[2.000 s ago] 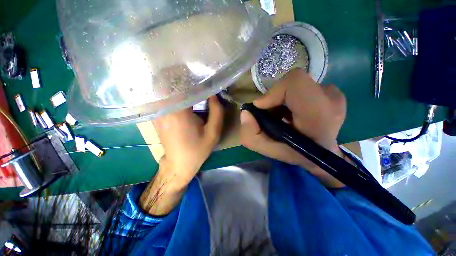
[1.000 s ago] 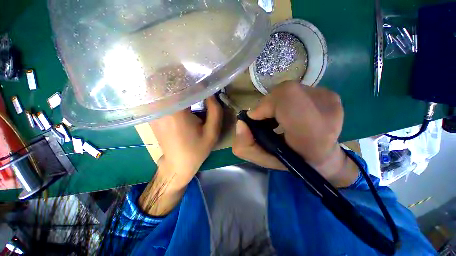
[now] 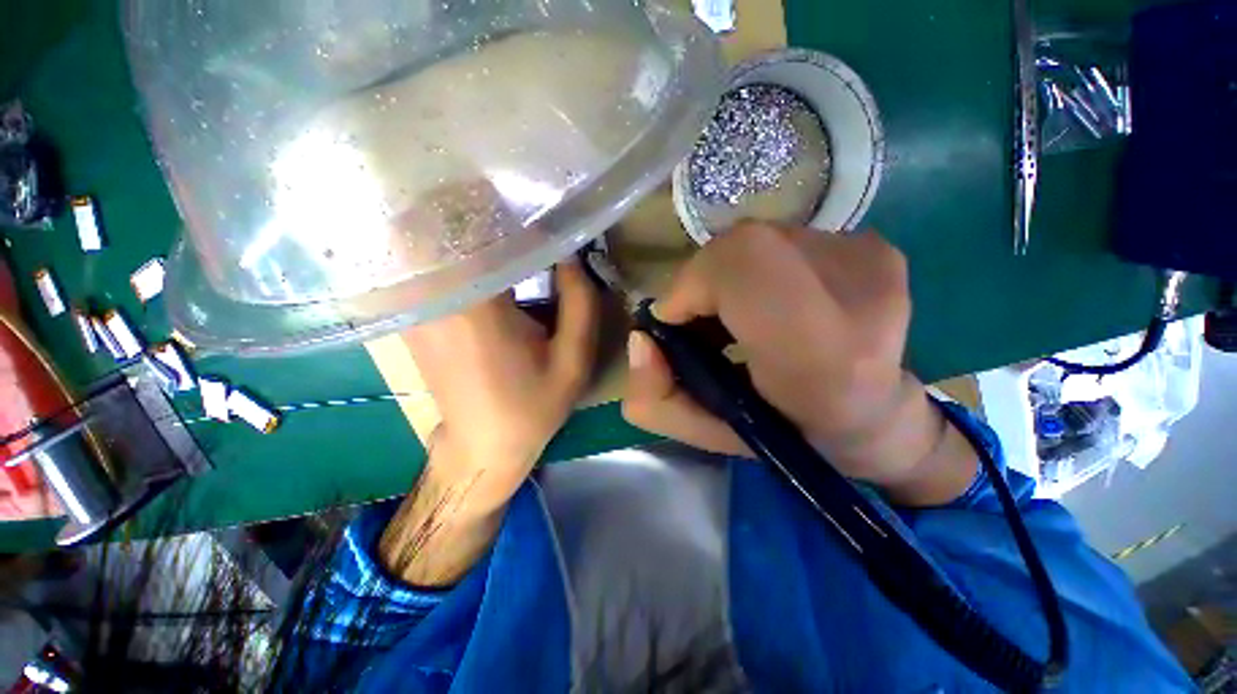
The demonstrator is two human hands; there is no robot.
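My right hand (image 3: pixel 800 346) is shut on the soldering iron (image 3: pixel 828 495), a thick black pen-shaped handle with its cord looping at the lower right. The iron's metal tip reaches up and left to the hood's lower rim. My left hand (image 3: pixel 502 366) is partly under the clear hood and holds a small dark unit with a silvery-white part (image 3: pixel 535 288) showing between thumb and fingers. The rest of that unit is hidden by the hand and the hood. The tan board (image 3: pixel 400 380) lies under both hands.
The clear extraction hood (image 3: pixel 448 136) covers the upper left centre. A round white pot (image 3: pixel 852 149) of silver shavings stands right of it. Several white cells (image 3: pixel 120 334) and a solder spool (image 3: pixel 75 475) are at left. Tweezers (image 3: pixel 1024 149), a clear bag (image 3: pixel 1085 102) and a dark blue box (image 3: pixel 1183 136) are at right.
My right hand has moved left and slightly down with the iron, whose rear end has swung down and left. The cord has come into view. My left hand has hardly moved.
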